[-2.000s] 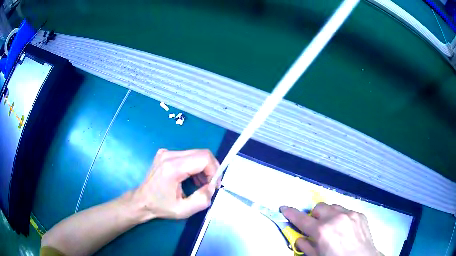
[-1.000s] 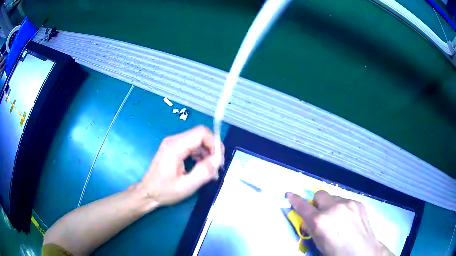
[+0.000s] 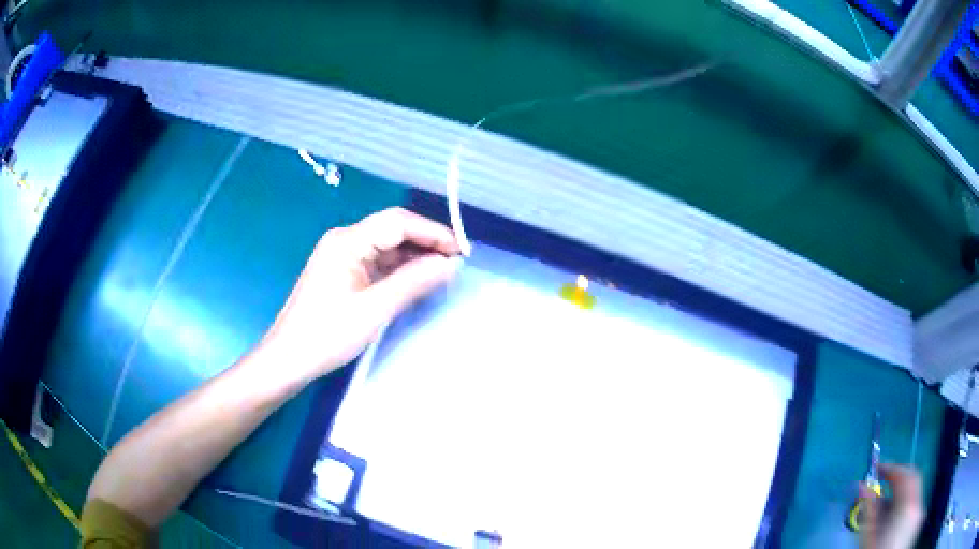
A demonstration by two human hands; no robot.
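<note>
My left hand (image 3: 370, 279) pinches the end of a narrow white tape (image 3: 455, 204) between thumb and fingers, above the far left corner of the display panel (image 3: 580, 418). The tape curves up from the fingertips and fades to a thin line over the green floor. The panel is glaring white with a wide dark border. My right hand (image 3: 897, 508) is small and blurred at the lower right, off the panel. Its fingers are at the yellow handles of the scissors (image 3: 867, 499), whose blades point away from me. Whether it still grips them is unclear.
A ribbed pale rail (image 3: 666, 220) runs along the far side of the green worktop (image 3: 172, 290). White scraps (image 3: 322, 167) lie near the rail. Another panel (image 3: 43, 150) stands at the left, and part of one shows at the right edge. A thin cable (image 3: 285, 504) extends from the near left corner.
My right hand has moved the scissors from over the panel to the worktop at its right. My left hand still pinches the tape, which now hangs in a thinner curve. The view has shifted, showing more panel.
</note>
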